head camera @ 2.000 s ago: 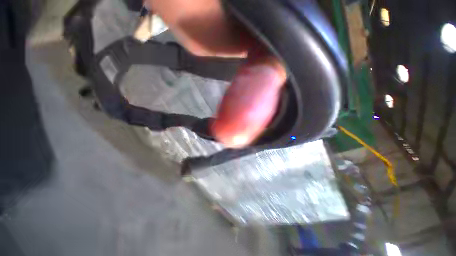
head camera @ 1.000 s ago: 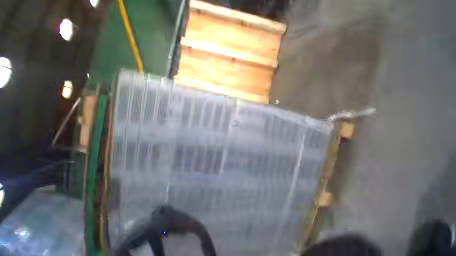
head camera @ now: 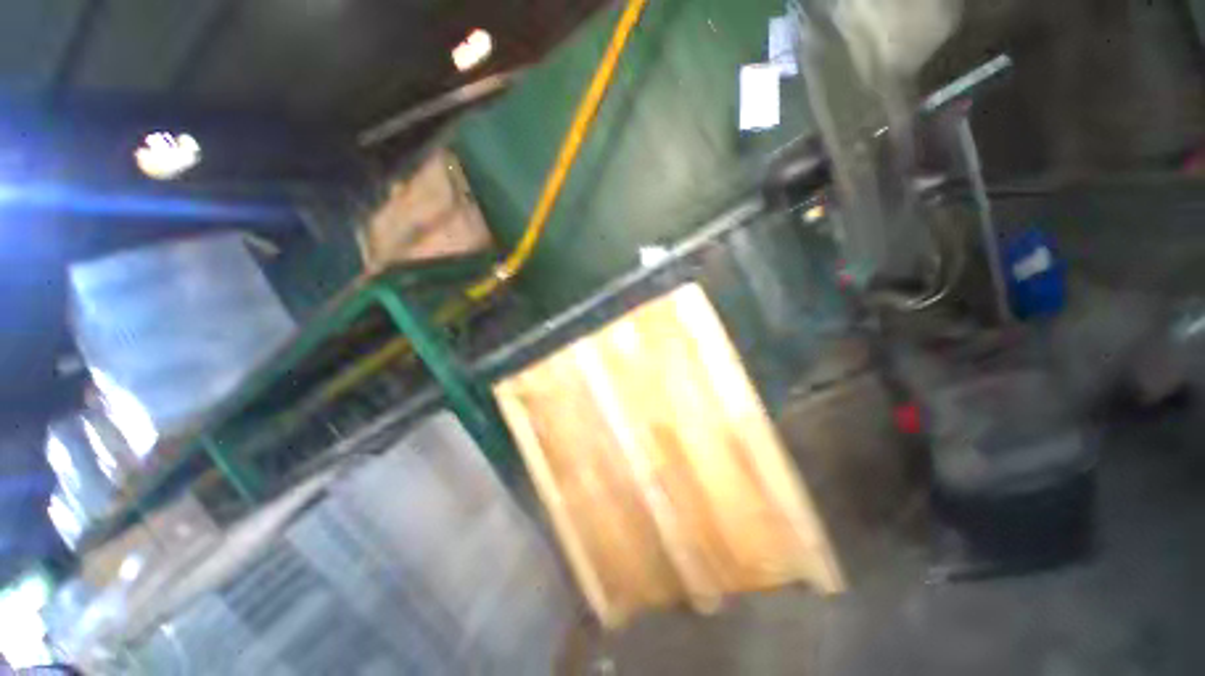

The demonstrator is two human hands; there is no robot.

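No hand shows in the head view. The picture is tilted and blurred. Nearest at the lower left is a grey stack (head camera: pixel 410 541) with layered lines and a shiny wrap-like surface, cut off by the bottom edge. Right of it stands a light wooden panel or crate side (head camera: pixel 667 462) with slat-like bands. Behind the stack runs a green metal frame (head camera: pixel 430 346). Another shiny wrapped block (head camera: pixel 185 330) shows at the left.
A yellow rail or pipe (head camera: pixel 571 152) crosses in front of a green wall (head camera: pixel 687 119). A blue container (head camera: pixel 1035 275) with a white label is at the right. A dark, blurred object (head camera: pixel 1015 489) stands on the grey floor below it. A cardboard-coloured piece (head camera: pixel 423 214) is behind the frame.
The view has swung and tilted; the wooden panel now sits lower and nearer the middle. The fingers and black strap seen two seconds ago are out of view.
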